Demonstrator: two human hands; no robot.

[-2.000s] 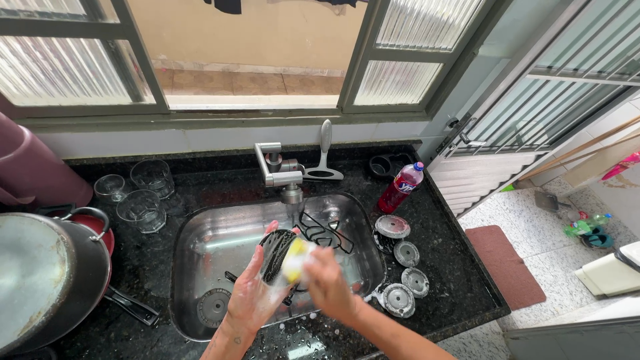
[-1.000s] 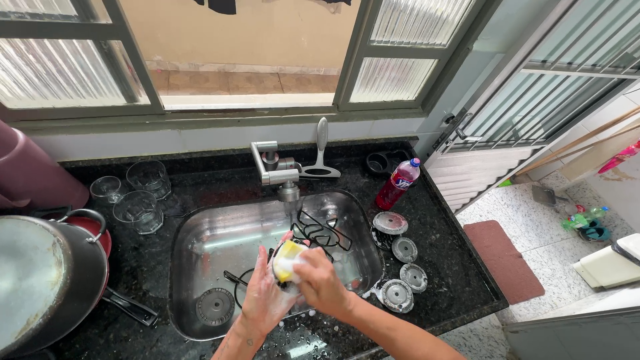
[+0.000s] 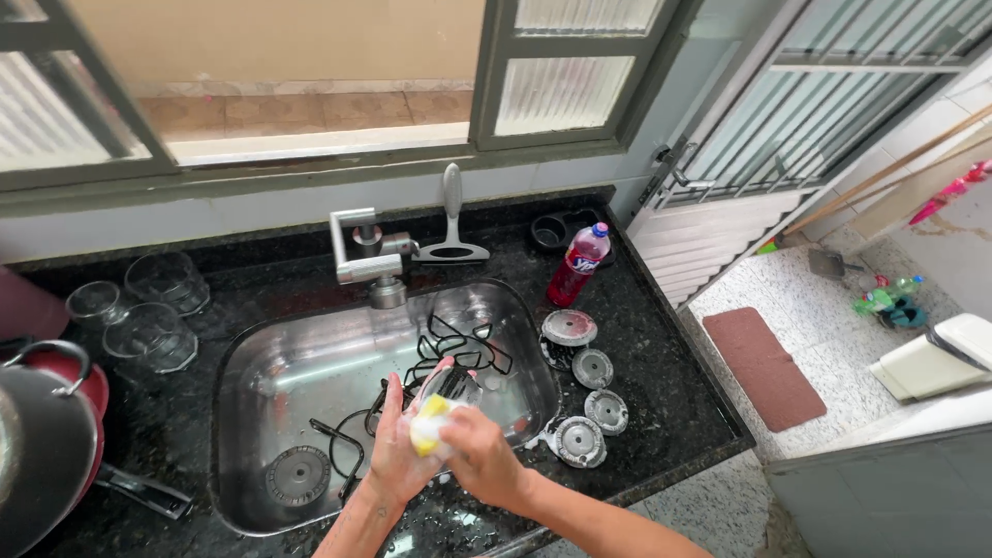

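Note:
Over the steel sink point(image 3: 256, 395), my left hand point(image 3: 399, 446) holds a dark round stove burner part point(image 3: 456, 384), partly hidden by my fingers. A foamy yellow sponge point(image 3: 428, 425) is in my right hand point(image 3: 484, 457), pressed near the part's lower edge. Black wire stove grates point(image 3: 457, 345) lie in the basin behind and left of my hands. A grey burner ring point(image 3: 298, 475) rests at the basin's lower left. Several soapy burner parts point(image 3: 580, 442) stand on the counter right of the sink.
The faucet point(image 3: 368, 267) reaches over the sink's back edge, beside a grey-handled squeegee point(image 3: 452, 217). A red Ypê soap bottle point(image 3: 577, 267) stands back right, before a black holder point(image 3: 550, 232). Drinking glasses point(image 3: 151, 337) and a large pan point(image 3: 46, 457) occupy the left counter.
My right hand and the sponge have shifted over the burner part, which was more exposed two seconds ago. Both hands keep their hold. The view has moved slightly.

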